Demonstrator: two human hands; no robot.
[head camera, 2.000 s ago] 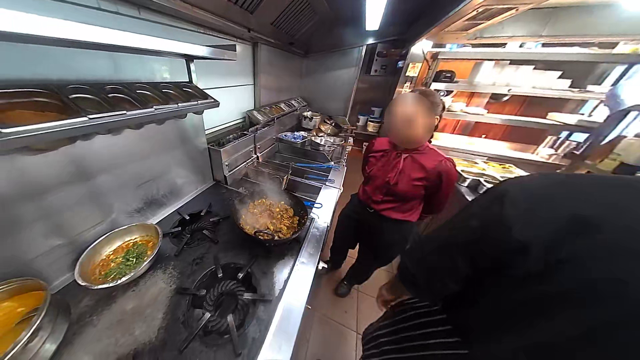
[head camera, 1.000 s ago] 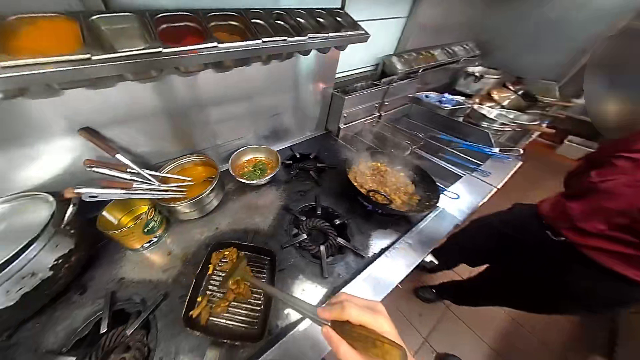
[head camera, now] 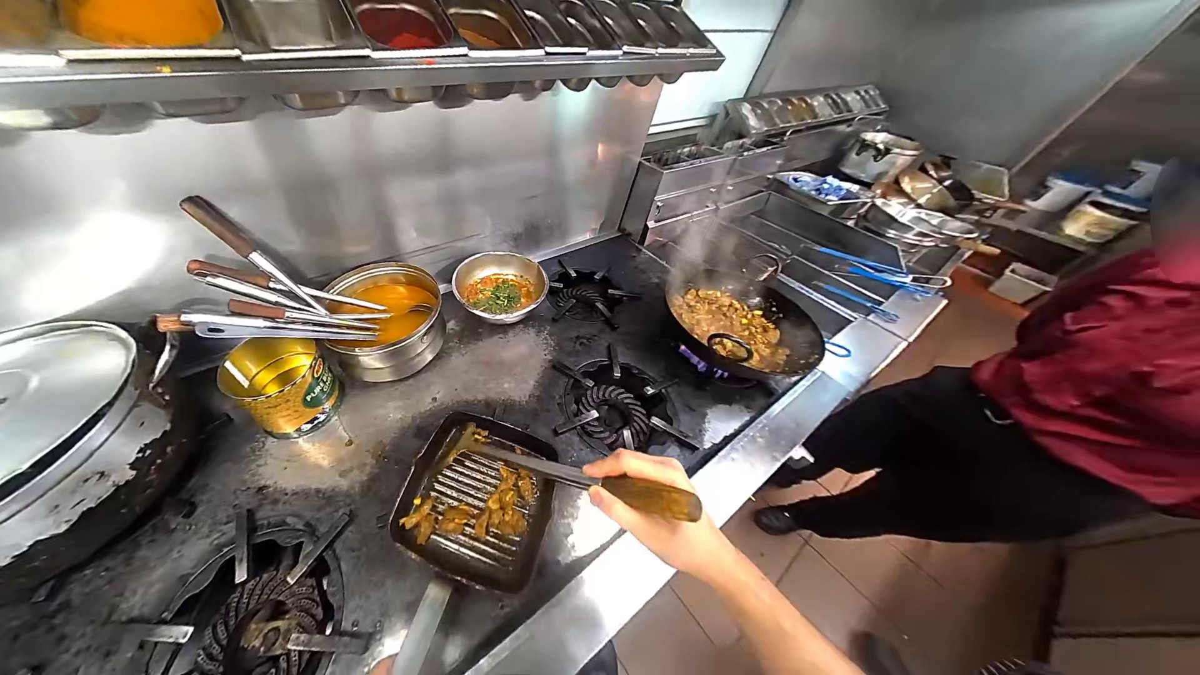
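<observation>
My right hand (head camera: 647,506) is closed around the wooden handle of a metal spatula (head camera: 534,464), whose blade rests in the upper left of a square ribbed grill pan (head camera: 469,506). Browned food pieces (head camera: 502,506) lie across the pan's ridges. At the bottom edge, a small part of my left hand (head camera: 382,666) shows beside the pan's metal handle (head camera: 422,628); its grip is mostly out of frame. Further right, a black wok (head camera: 797,328) holds steaming food over a blue flame.
Behind the grill pan stand a yellow tin (head camera: 281,389), a steel pot (head camera: 394,356) with several utensils across it, and a steel bowl (head camera: 499,291). A large lidded pot (head camera: 75,441) is at left. A person in a maroon shirt (head camera: 1097,375) stands right, beyond the counter edge (head camera: 656,562).
The spatula has moved to the pan's upper left, and the food is spread differently. Part of my left hand has appeared by the pan handle. The view has swung left and down since the oldest frame.
</observation>
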